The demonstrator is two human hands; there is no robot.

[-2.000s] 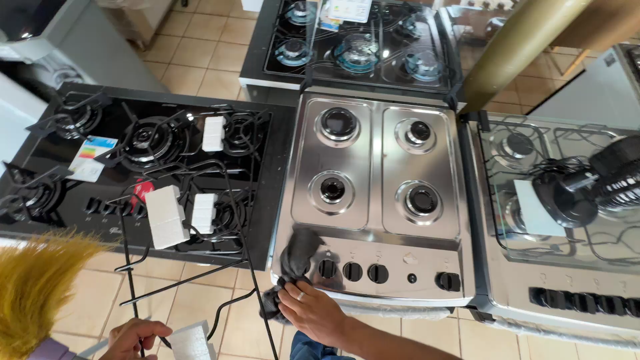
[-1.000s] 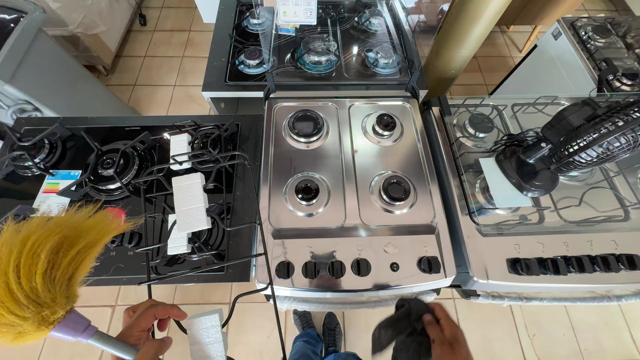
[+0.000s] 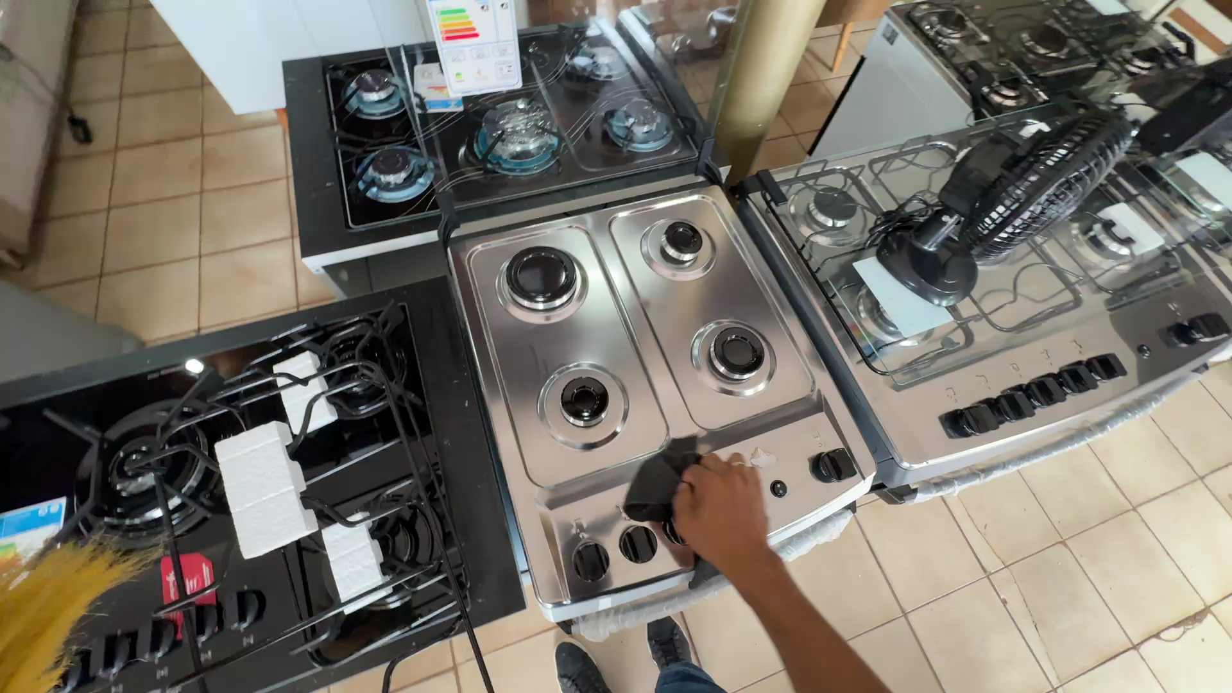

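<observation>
My right hand (image 3: 722,505) holds a dark cloth (image 3: 662,481) against the control panel of a stainless steel gas stove (image 3: 626,318). The cloth lies just above the black knobs (image 3: 638,545), and my fingers hide part of one knob. Several burners with black caps (image 3: 541,277) sit on the bare steel top, with no grates over them. My left hand is out of view. At the lower left edge the yellow bristles of a brush or broom (image 3: 58,606) hang over the black glass cooktop (image 3: 472,577).
White foam blocks (image 3: 265,489) and black wire grates lie on the left cooktop. Behind stands a black glass stove (image 3: 472,188) beside a tan pole (image 3: 770,77). A black fan (image 3: 929,265) rests on the glass lid of the right stove (image 3: 924,423).
My right hand with the cloth has moved from the stove's front right edge onto its control panel. My left hand has left the view. The view has shifted and turned.
</observation>
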